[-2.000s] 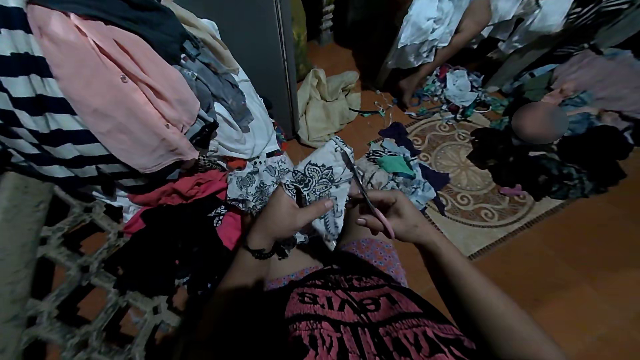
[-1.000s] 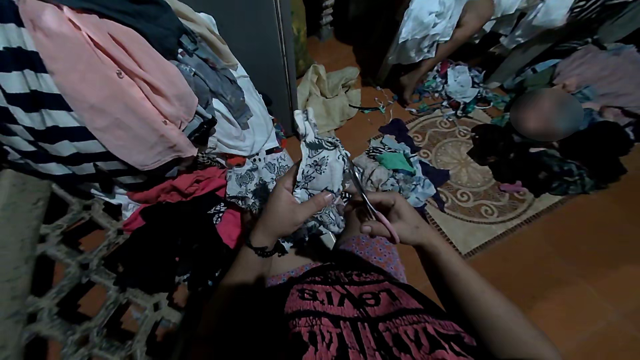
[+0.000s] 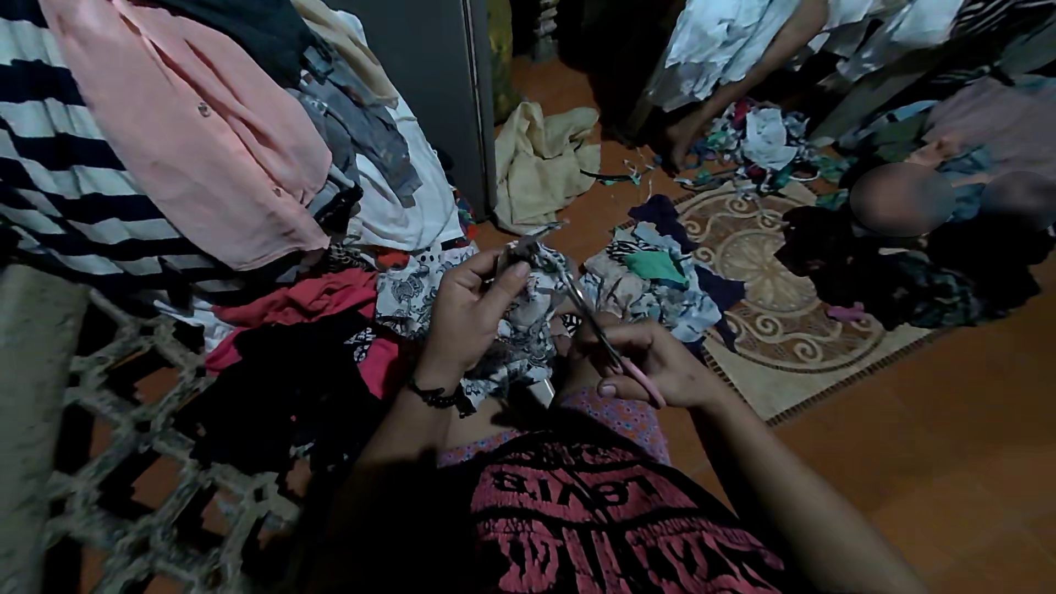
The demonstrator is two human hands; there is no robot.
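Note:
Bunched between thumb and fingers of my left hand (image 3: 474,318) is a black-and-white patterned cloth (image 3: 532,318), hanging down over my lap. My right hand (image 3: 652,363) grips a pair of scissors (image 3: 596,328) by its pink handles, the blades pointing up and left against the cloth's right edge. Whether the blades are apart cannot be told. More patterned cloth (image 3: 408,289) lies just left of my left hand. Right of the scissors, a heap of cut fabric pieces (image 3: 652,289) with a green scrap (image 3: 657,266) rests on the floor.
Piled garments, with a pink shirt (image 3: 206,140) and a striped cloth (image 3: 58,124), rise at the left above a latticed frame (image 3: 173,437). A beige cloth (image 3: 544,165) lies ahead. At right are a patterned rug (image 3: 759,256), dark clothes (image 3: 891,280) and another person's leg (image 3: 742,78) near scraps.
The patterned cloth, held up and spread a second ago, is now lower and bunched in my left hand. The scissors remain in my right hand.

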